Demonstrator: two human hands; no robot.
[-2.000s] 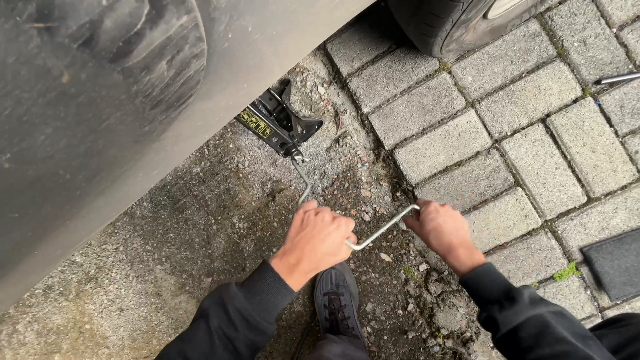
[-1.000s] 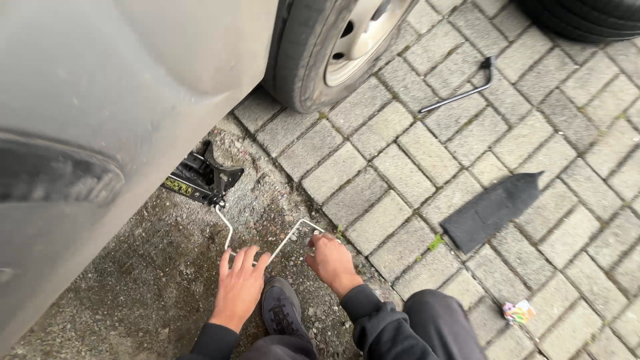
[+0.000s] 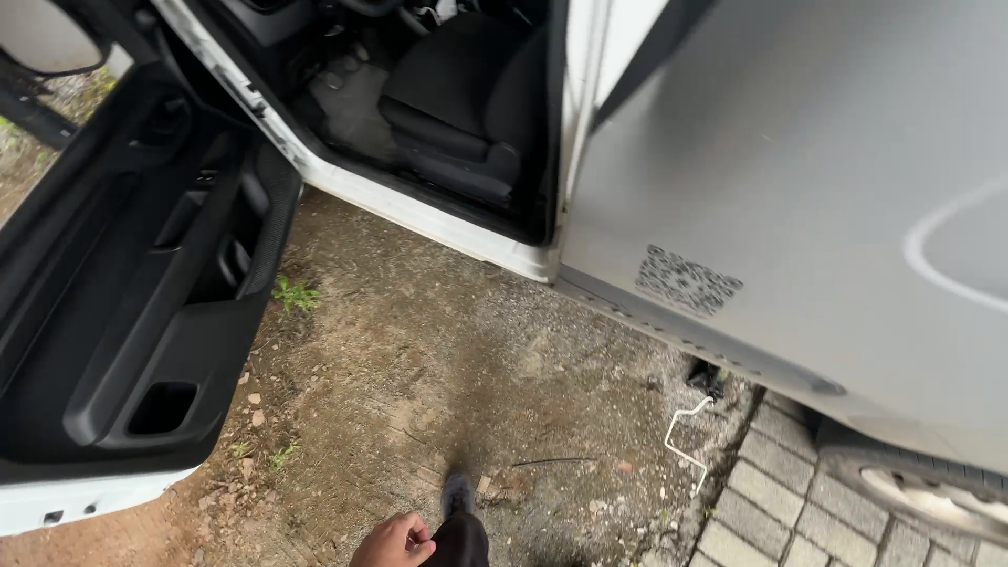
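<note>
My left hand [image 3: 396, 542] is at the bottom edge, left of my leg, with its fingers loosely curled and no object visible in it. My right hand is out of view. At the lower right, a dark car jack [image 3: 705, 379] stands under the sill of the car [image 3: 646, 315]. Its bent metal crank handle [image 3: 669, 435] extends from the jack over the ground, with no hand on it.
An open front door [image 3: 118, 315] fills the left side, beside the doorway and a black seat [image 3: 449, 94]. A rear wheel [image 3: 921, 484] stands by paving bricks [image 3: 764, 488]. A thin dark strip [image 3: 554, 461] lies on gritty ground near my shoe [image 3: 457, 496].
Both hands have let go of the crank handle, and my right hand has left the view. The view has swung to the open front door, with the jack now at the right.
</note>
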